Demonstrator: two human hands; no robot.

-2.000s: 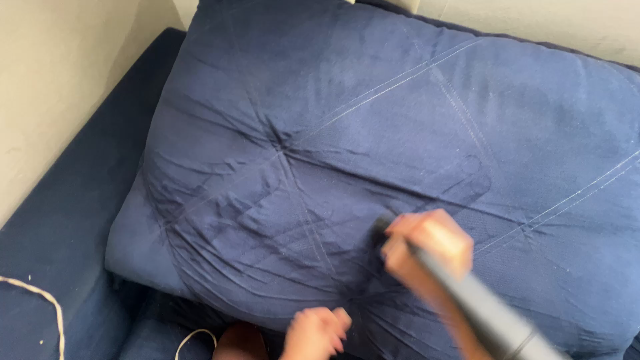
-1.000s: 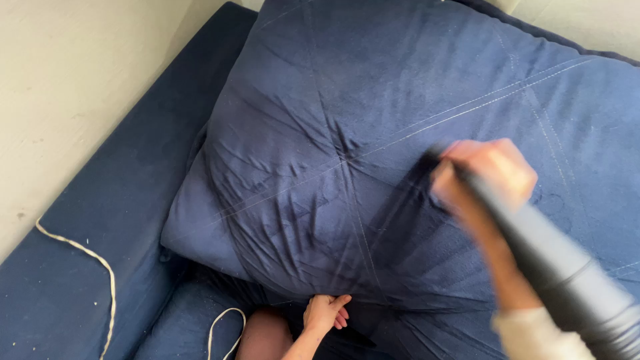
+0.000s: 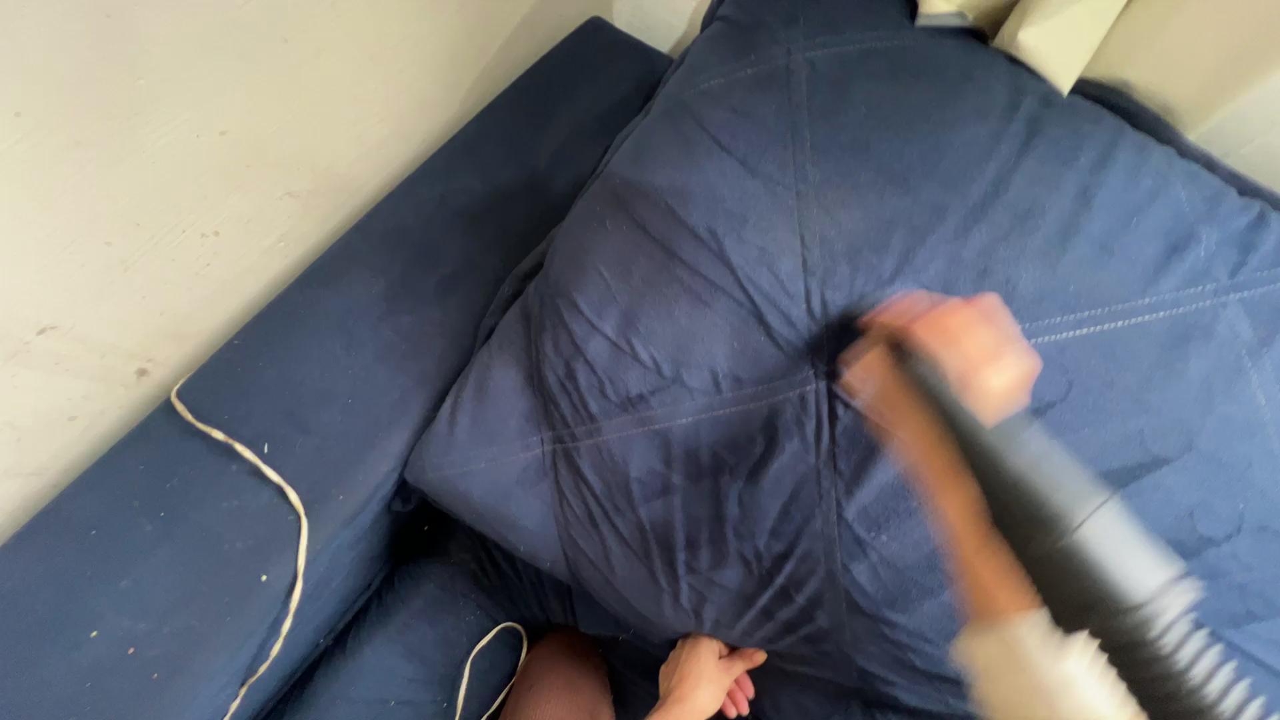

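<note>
A large blue fabric cushion [image 3: 700, 250] with stitched seams leans on a blue sofa. My right hand [image 3: 950, 350], blurred, grips a dark vacuum cleaner hose end [image 3: 1060, 500]; its dark nozzle [image 3: 835, 345] rests at the cushion's middle, where the seams cross. A ribbed grey hose [image 3: 1200, 640] trails to the lower right. My left hand [image 3: 705, 675] is at the cushion's lower edge, its fingers curled by the fabric; how much of the edge they hold is partly hidden.
The blue sofa armrest [image 3: 300, 340] runs along a pale wall [image 3: 200, 150] at the left. A whitish cord [image 3: 300, 520] lies across it and loops near my knee [image 3: 560, 675]. Small crumbs dot the armrest. Pale curtain fabric [image 3: 1060, 40] hangs at the top right.
The nozzle in my right hand has moved across the cushion to the seam crossing. My left hand stays at the lower edge. The view has shifted left.
</note>
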